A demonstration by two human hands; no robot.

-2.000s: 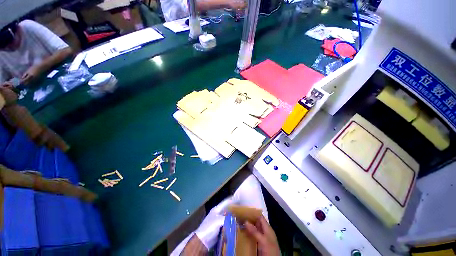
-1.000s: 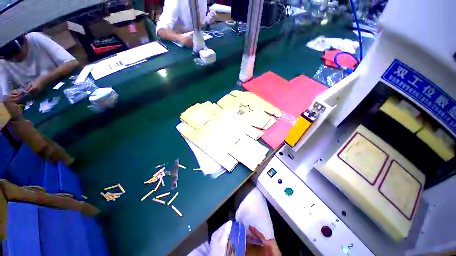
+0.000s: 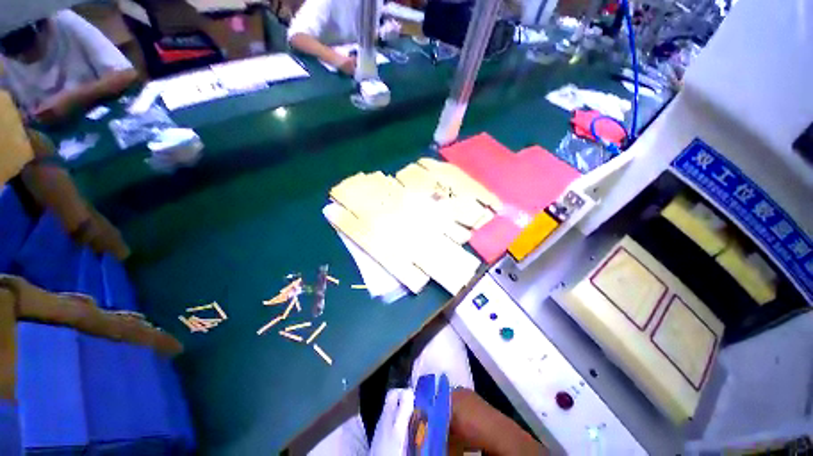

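Observation:
A partly folded mailer box (image 3: 434, 411), blue outside with some brown inside, is held upright at the bottom edge, over my lap. My left hand (image 3: 392, 427), in a white glove, grips its left side. My bare right hand (image 3: 477, 422) is against its right side. Both hands are blurred and cut off by the bottom edge; my right fingers are mostly hidden. Flat brown box blanks (image 3: 406, 223) lie on the green bench, with red sheets (image 3: 521, 183) behind them. Blue boxes (image 3: 89, 383) with brown flaps stand stacked at the left.
Thin tan scraps (image 3: 290, 303) lie beside a dark strip (image 3: 321, 292) on the bench (image 3: 241, 214). A white machine (image 3: 553, 378) with buttons and a cream pad (image 3: 642, 325) stands at the right. Two metal posts rise at the back. Two people in white sit across the bench.
The blue box is turned more upright between my hands, and my right hand and wrist have swung to its right side. The view has shifted slightly.

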